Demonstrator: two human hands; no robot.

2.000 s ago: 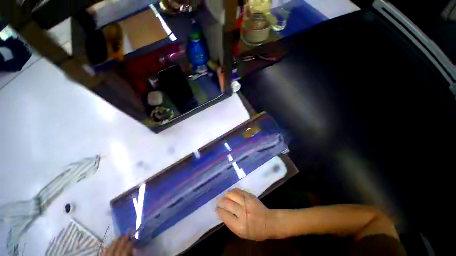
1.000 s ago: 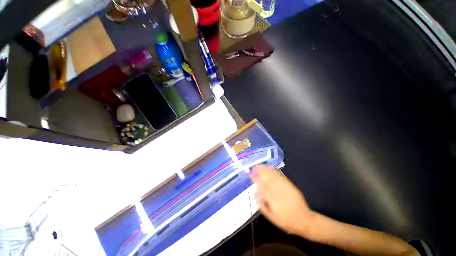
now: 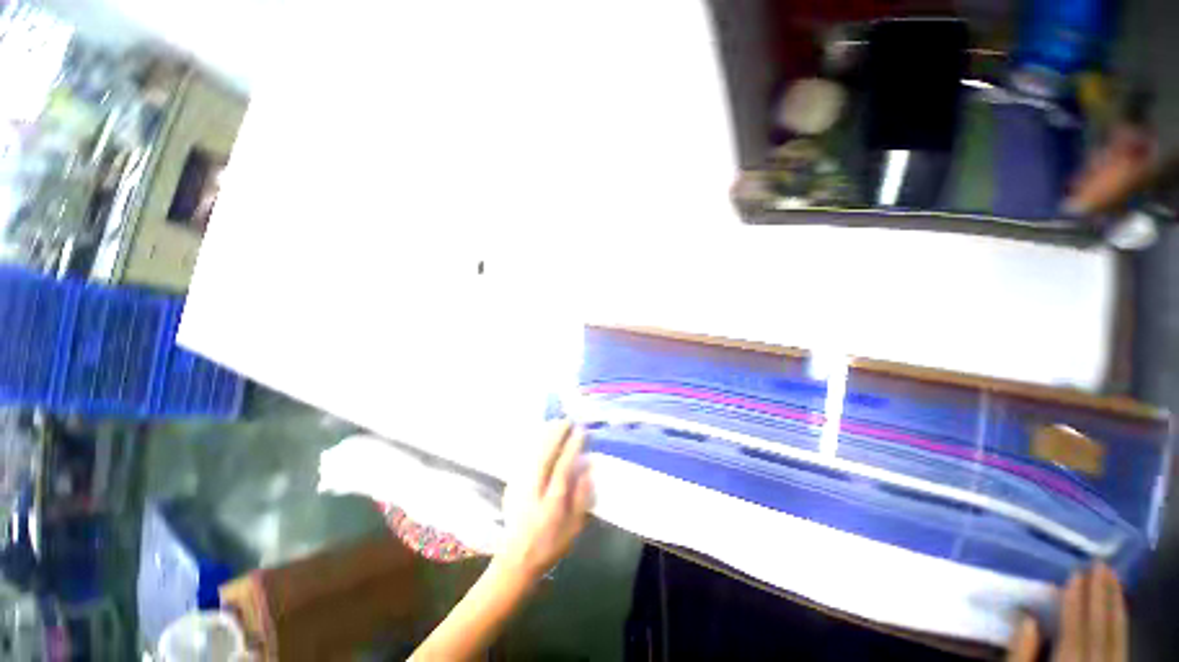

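Observation:
The sewing template (image 3: 892,446), a long translucent blue-looking plastic sheet, lies along the table's front edge. It has a pink curved line, a pale curved slot and a brown band along its far edge. A white strip (image 3: 750,537) shows along its near side; it is too washed out to tell whether it is cloth. My left hand (image 3: 550,504) grips the template's left end, fingers pointing away from me. My right hand (image 3: 1086,621), cut off by the bottom edge, has its fingers on the near right corner and its thumb apart at the edge.
The white tabletop (image 3: 453,155) is strongly overexposed, with a small dark dot (image 3: 481,268) on it. A shelf (image 3: 905,220) with a dark phone-like object stands at the back right. Floral red cloth (image 3: 427,533) hangs at the front edge. Blue crates (image 3: 91,343) and a cardboard box (image 3: 336,601) are left.
The view has swung left, showing the floor and crates. My left hand has come back into view at the template's left end. My right hand is now at its near right corner.

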